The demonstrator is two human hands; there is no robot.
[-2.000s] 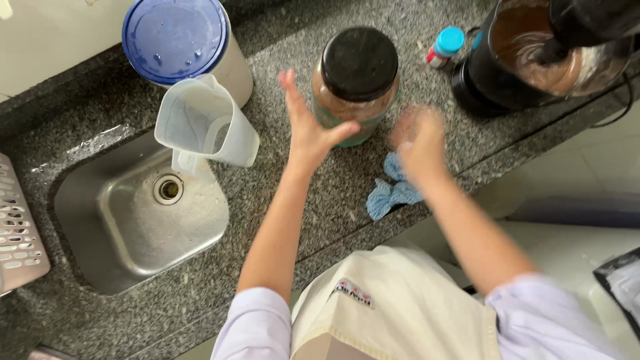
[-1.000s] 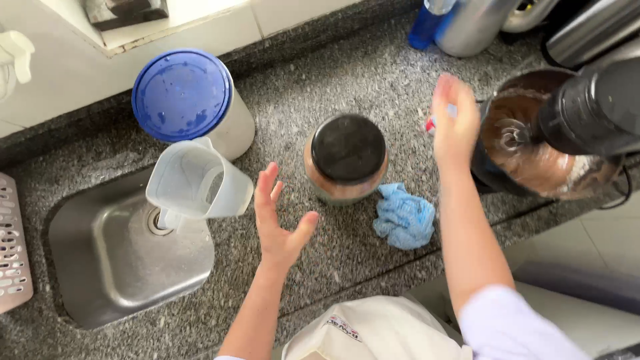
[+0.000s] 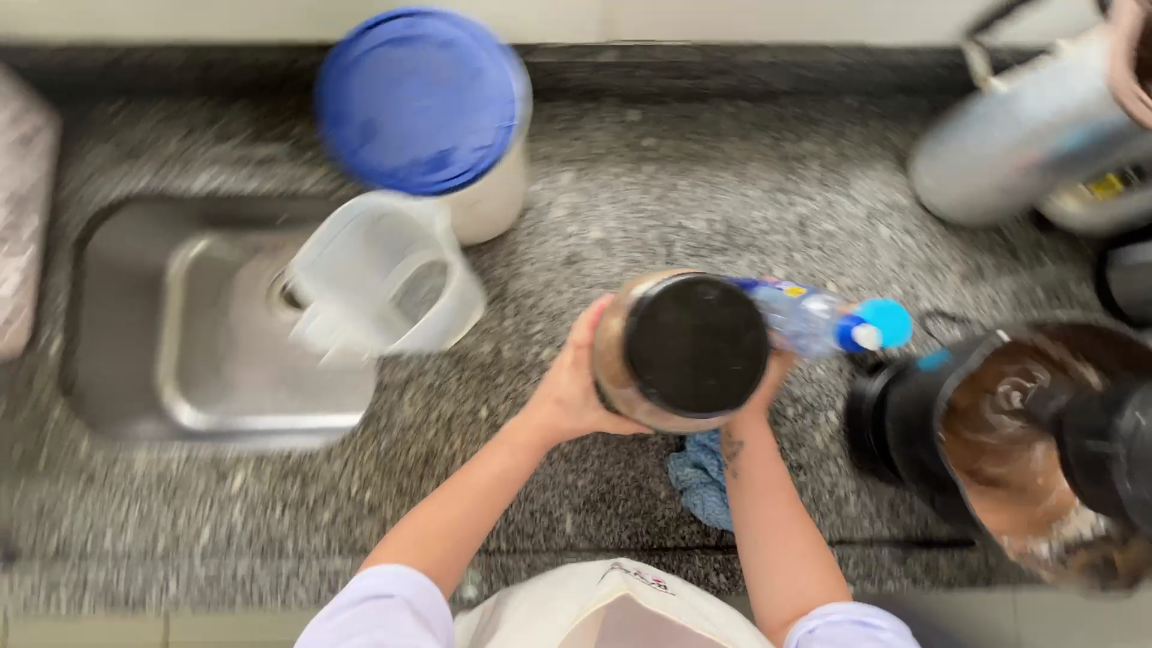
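My left hand (image 3: 576,387) grips the left side of a jar with a black lid (image 3: 696,346) and brownish contents. Behind the jar's right side is my right hand (image 3: 763,387), mostly hidden, with a clear plastic bottle with a blue cap (image 3: 801,315) at its fingers; it seems to hold the bottle against the jar. A blue cloth (image 3: 702,481) lies on the counter beside my right wrist. Just beyond the bottle's cap shows a light-blue cap (image 3: 886,322). To the right, a mixer bowl (image 3: 954,423) contains a brown mixture under the black mixer head (image 3: 1111,441).
A steel sink (image 3: 117,360) is at the left. A translucent plastic pitcher (image 3: 360,270) overlaps its right edge, beside a white tub with a blue lid (image 3: 423,99). Metallic containers (image 3: 999,135) stand at the back right. The granite counter (image 3: 630,180) runs along the wall.
Both hands have closed in on the jar, and the left now grips it. The clear bottle is now by the right hand; a blue bottle stood at the back a second ago. The view has shifted.
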